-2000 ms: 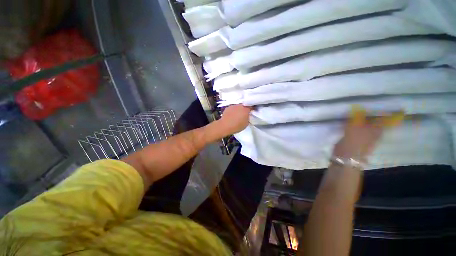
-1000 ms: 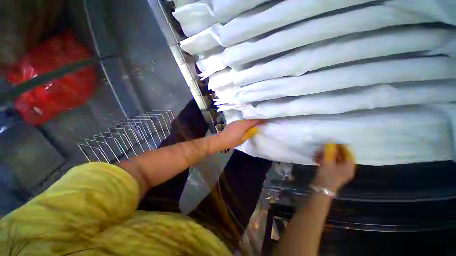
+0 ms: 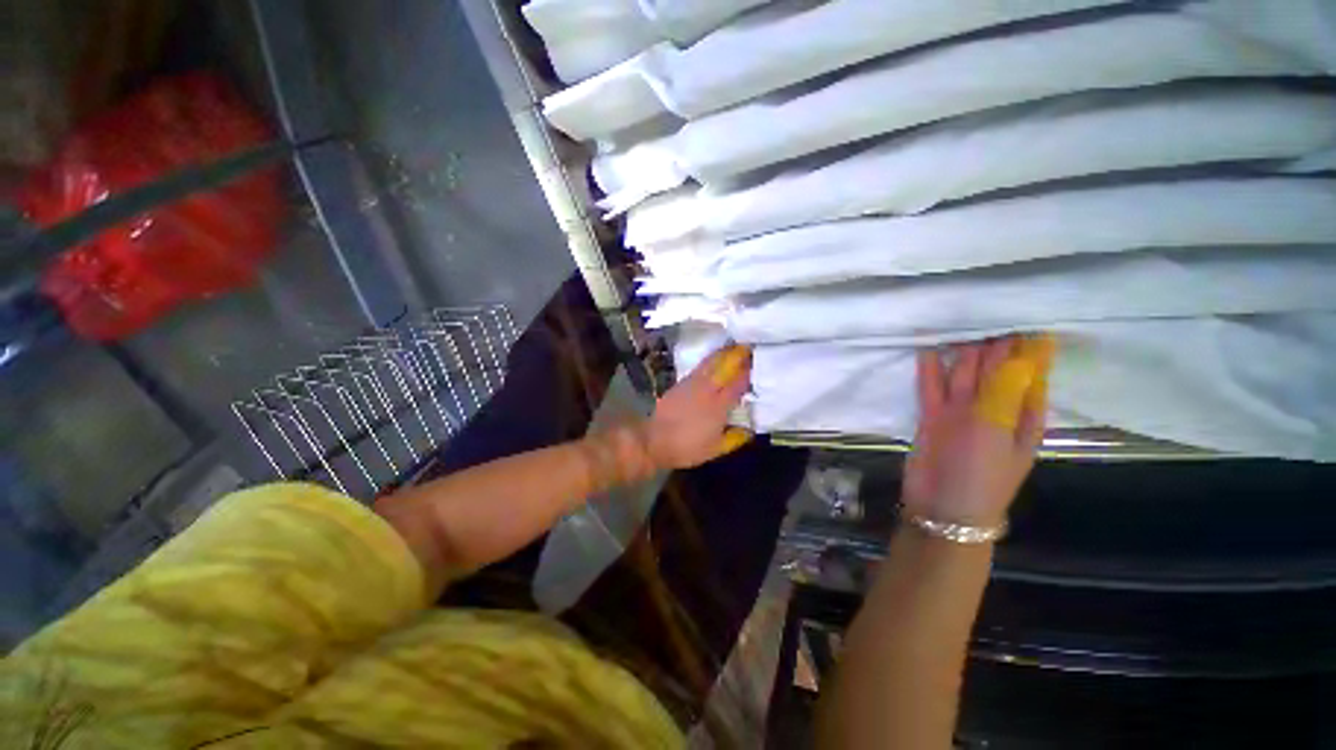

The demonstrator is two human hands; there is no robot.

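The white cloth (image 3: 1026, 220) lies in several long parallel folds, their ragged short ends lined up beside the rack end bar (image 3: 569, 205). My left hand (image 3: 703, 410) is at the end of the lowest fold, with yellow finger covers (image 3: 728, 366) on its fingertips; its thumb and fingers are around the cloth edge. My right hand (image 3: 977, 418) lies on the lowest fold further along, fingers extended against the cloth, with yellow covers on some fingers and a bracelet on the wrist. Shiny metal rods (image 3: 1114, 446) show below the cloth's lower edge.
A wire rack (image 3: 388, 388) stands on the left, below the rack end. A red plastic-wrapped bundle (image 3: 169, 205) lies at the far left behind a dark bar. Dark rails (image 3: 1143, 550) run below the cloth at the right.
The lowest part of the cloth has been drawn up, so rods now show under its edge. My right hand has moved up onto the fold. My left hand stays at the fold ends.
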